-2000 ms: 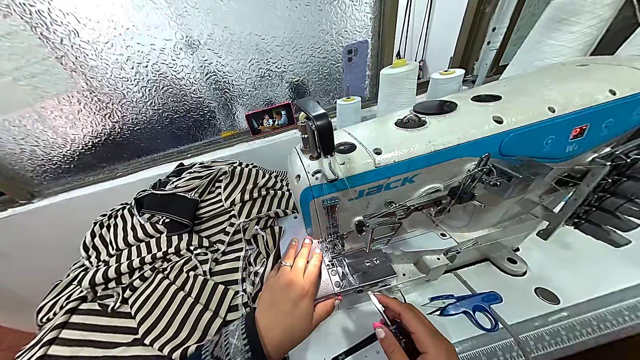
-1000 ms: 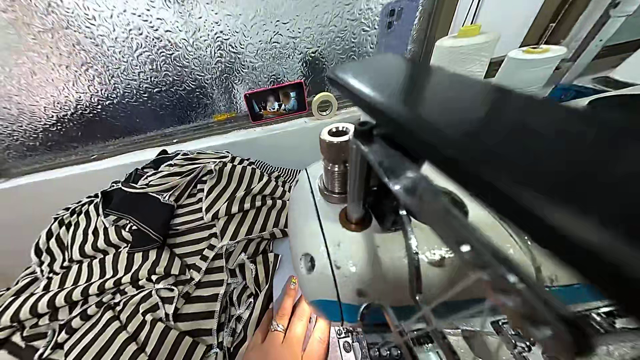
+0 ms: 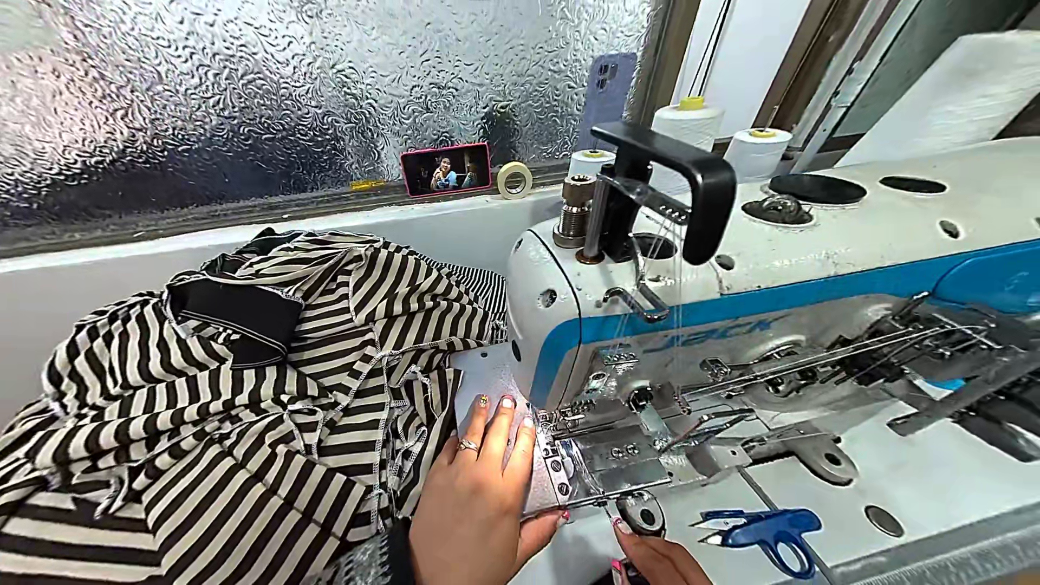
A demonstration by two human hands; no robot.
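My left hand point(image 3: 479, 487), ringed and palm down, rests with fingers spread on the pale bed of a Jack sewing machine point(image 3: 821, 260), left of the needle area and metal plate point(image 3: 621, 455). At the bottom edge my right hand point(image 3: 654, 561) is partly cut off, its index fingertip by a round metal part point(image 3: 642, 513). A dark object shows between its finger and thumb; whether it is gripped, and what it is, I cannot tell. Black-and-cream striped fabric point(image 3: 325, 422) lies heaped left of my left hand, a black band point(image 3: 244, 317) on it.
Blue-handled thread snips point(image 3: 768, 532) lie at the right on the table. A phone point(image 3: 447, 171) showing a video and a tape roll point(image 3: 514, 180) stand on the window ledge. Behind the machine are thread cones point(image 3: 686, 134). A black guard point(image 3: 707, 203) rises over the machine head.
The view came close over the machine head and has drawn back. My right hand, out of view one second ago, shows again at the bottom. My left hand remains beside the needle area.
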